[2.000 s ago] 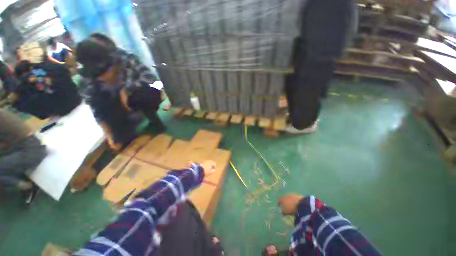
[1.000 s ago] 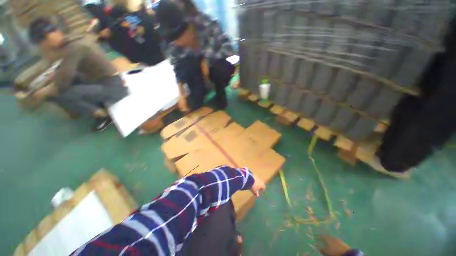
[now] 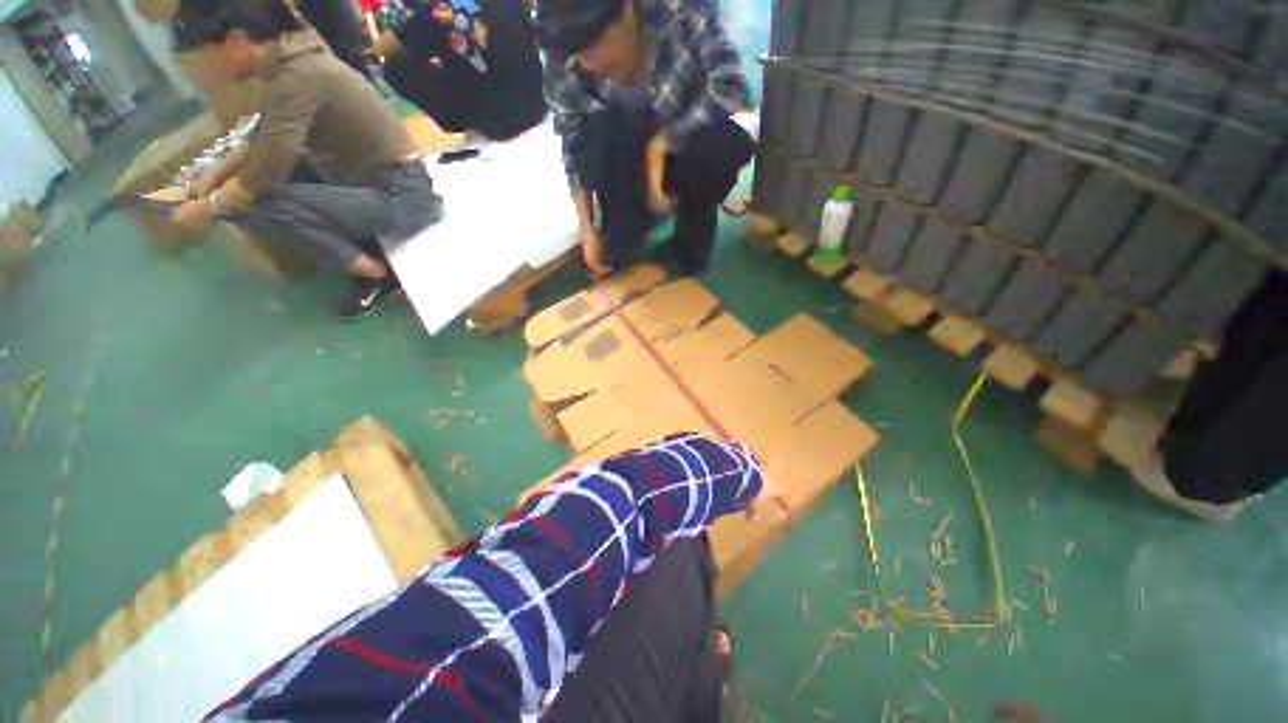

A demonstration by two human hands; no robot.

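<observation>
A bundle of flat tan carton blanks (image 3: 664, 403) lies on the green floor in front of me, with slots and several flaps. A thin reddish strap (image 3: 675, 373) runs across its top. My left hand (image 3: 767, 503) is at the near right part of the bundle, at the strap's near end; its fingers are partly hidden by the plaid sleeve, and I cannot tell whether they grip the strap or the cartons. A small dark reddish blur (image 3: 1020, 710) at the bottom edge may be part of my right hand; it is too cut off to tell.
A person in a checked shirt (image 3: 657, 106) crouches at the bundle's far end. Another person (image 3: 318, 127) squats at left by a white sheet (image 3: 487, 226). A low white-topped stack (image 3: 247, 607) is lower left. Grey wrapped goods (image 3: 975, 212) stand right; yellow strap (image 3: 975, 480) and scraps lie on the floor.
The view has turned left, so the bundle sits further right in view and the low stack shows more. My left hand stays at the bundle. My right hand has dropped almost or fully out of view.
</observation>
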